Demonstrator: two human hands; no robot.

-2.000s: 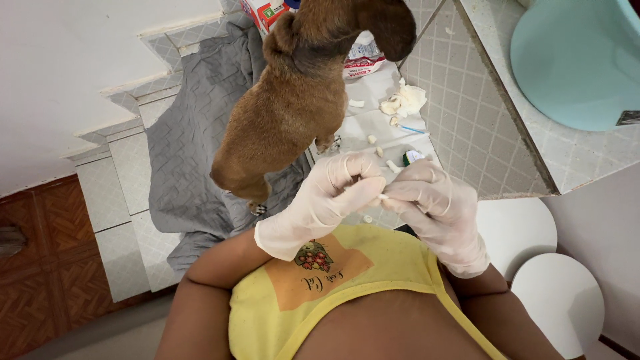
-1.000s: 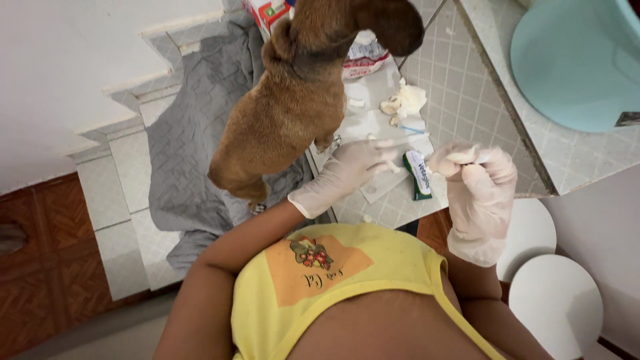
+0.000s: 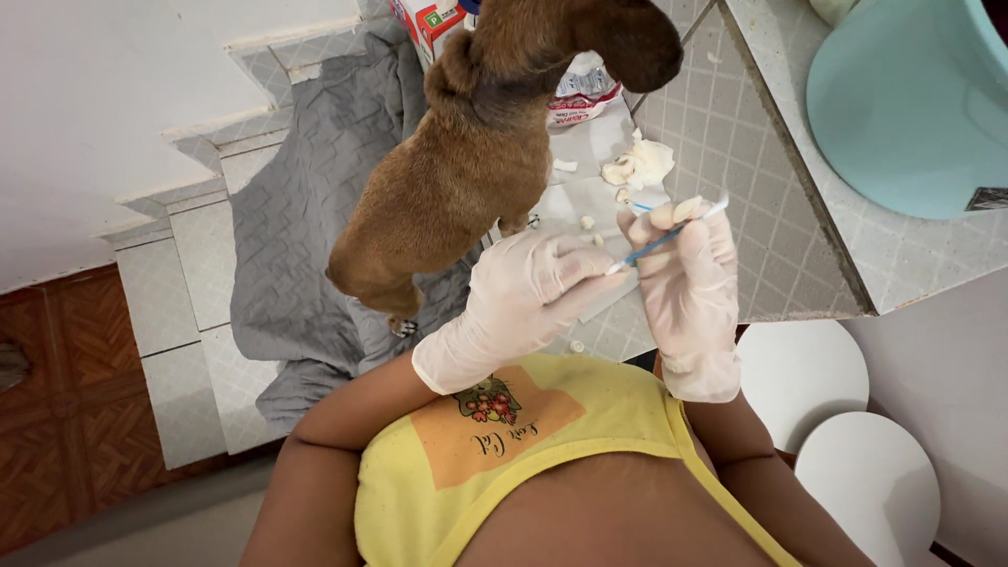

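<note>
My right hand (image 3: 689, 291), in a thin white glove, holds a blue-stemmed cotton swab (image 3: 655, 245) slantwise between its fingers. Loose white cotton wisps rise from the swab's upper end. The fingertips of my left hand (image 3: 528, 295), gloved too, close on its lower white tip. Just beyond my right fingertips, another blue stick (image 3: 642, 206) lies on white paper (image 3: 587, 197), partly covered by the hand. Crumpled, yellowish-stained cotton (image 3: 642, 161) and several small cotton bits lie near it. A brown dog (image 3: 449, 181) stands to the left of the paper, head turned right.
A grey quilted cloth (image 3: 315, 205) covers part of the tiled steps (image 3: 185, 276) under the dog. A red-and-white packet (image 3: 583, 94) and a box (image 3: 429, 27) stand behind it. At right are a tiled ledge (image 3: 890, 268), a light-blue tub (image 3: 890, 118) and two white round tops (image 3: 866, 480).
My left hand has come up from the paper to meet my right hand at the swab. My right hand has shifted left. The green-and-white packet seen between them earlier no longer shows.
</note>
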